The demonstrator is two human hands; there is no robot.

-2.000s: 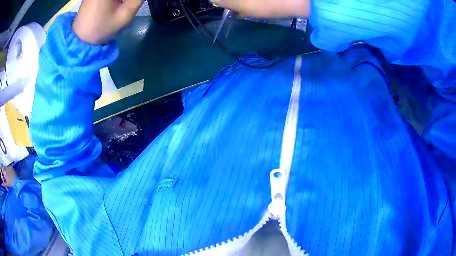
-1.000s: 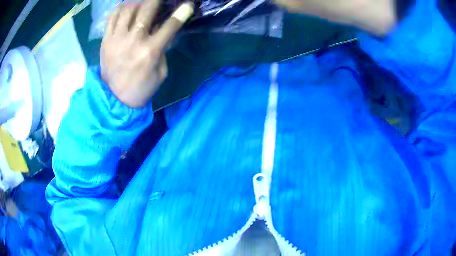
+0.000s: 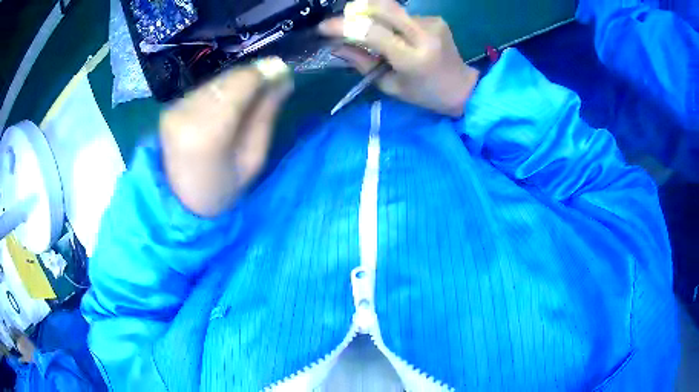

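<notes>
The black open chassis (image 3: 222, 46) lies at the top edge, partly cut off, with a blue circuit board (image 3: 162, 18) and thin wires inside. My left hand (image 3: 218, 138) is blurred near its front edge, fingers close together with a pale cot on one fingertip. I cannot tell whether it holds anything. My right hand (image 3: 418, 61) is at the chassis' right front side, with pale cots on its fingers. It holds slim metal tweezers (image 3: 354, 93), whose tip points down and left, towards my body and away from the chassis.
Bubble wrap (image 3: 129, 65) shows at the chassis' left. White paper (image 3: 83, 145), a round white stand (image 3: 34, 184) and a yellow piece (image 3: 29, 266) are at the left. Blue clothing of other people shows at lower left (image 3: 50, 352) and upper right (image 3: 651, 57). A small red thing (image 3: 492, 53) is beyond my right wrist.
More of the chassis now shows at the top left. My right hand has come lower and fully into view with the tweezers. My left hand has moved lower, off the top edge.
</notes>
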